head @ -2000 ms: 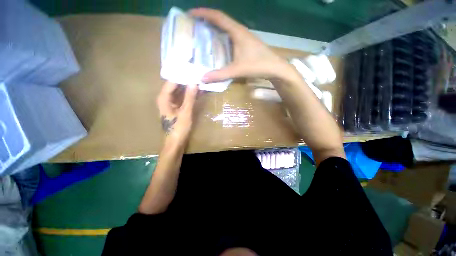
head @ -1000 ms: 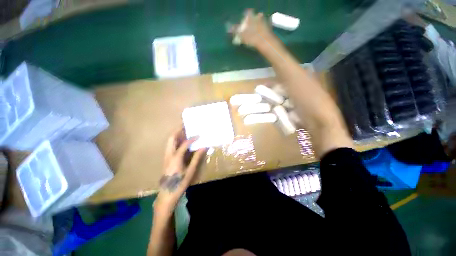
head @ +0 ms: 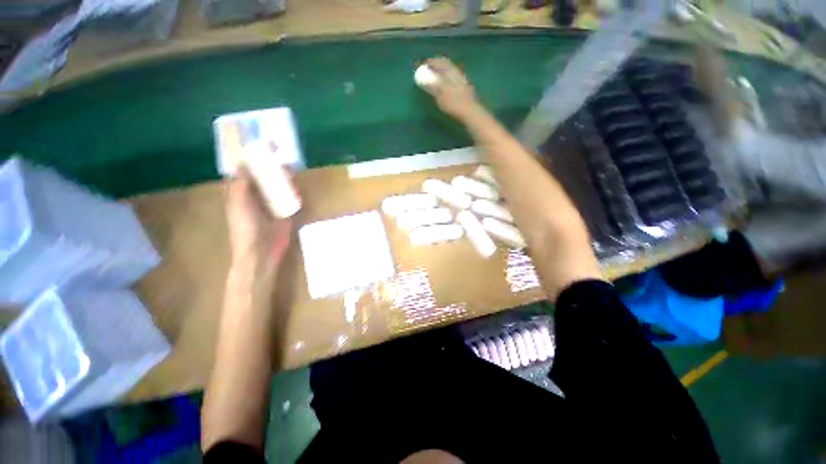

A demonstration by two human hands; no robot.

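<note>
My left hand holds a white oblong unit, its far end over the near edge of a filled tray on the green strip. My right hand is stretched out over the green strip, its fingers around a small white piece, probably another unit. A square white tray lies on the brown bench; glare hides its slots. Several loose white oblong units lie in a pile to its right.
Two tall stacks of bluish-white empty trays stand at left. Black moulded trays in clear plastic stand at right, beside a grey diagonal rail. Pink parts show below the brown bench's near edge.
My left hand has left the square tray, moved left and forward, and now holds a white unit. My right hand now has a white piece at its fingers. The camera view has shifted.
</note>
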